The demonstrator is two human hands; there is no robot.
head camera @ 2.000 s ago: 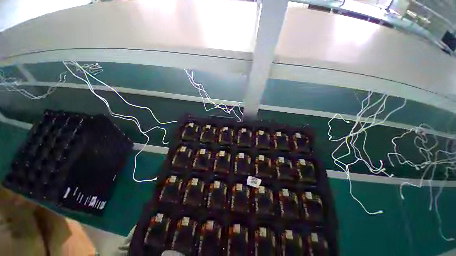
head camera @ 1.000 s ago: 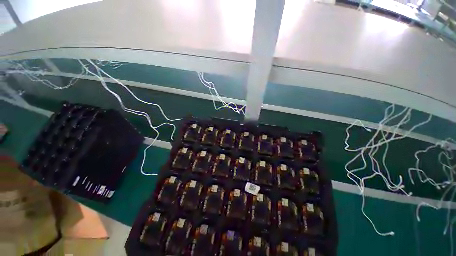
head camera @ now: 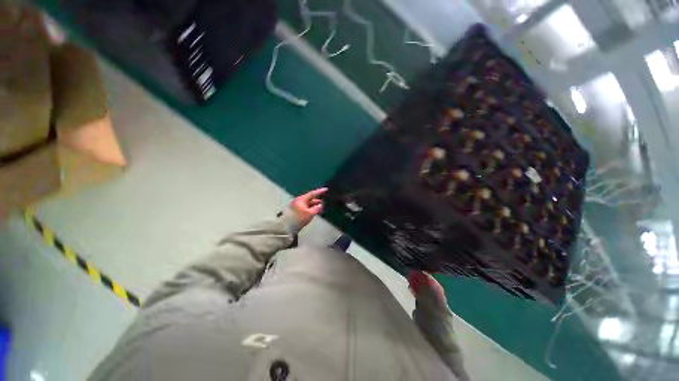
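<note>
A tall block of black trays (head camera: 454,186) stands tilted in the picture over the green bench, its ridged side facing me. Its top tray has rows of small modules with pale, coppery tops (head camera: 461,176) and a small white label (head camera: 533,175). My left hand (head camera: 308,205) is at the stack's near left bottom corner, fingers apart, their tips at the edge. My right hand (head camera: 427,286) is at the bottom of the near side; its fingertips are blurred and partly hidden, so its grip cannot be told.
A second black tray stack (head camera: 223,45) with white side marks is at the upper left on the green bench (head camera: 260,141). White cables hang behind and to the right. Cardboard boxes (head camera: 82,141) and yellow-black floor tape (head camera: 82,262) are at the left.
The view has turned and tilted, so the stack now shows its side and lies further right. Both hands and my sleeves have come into view. The second stack has shifted to the top edge.
</note>
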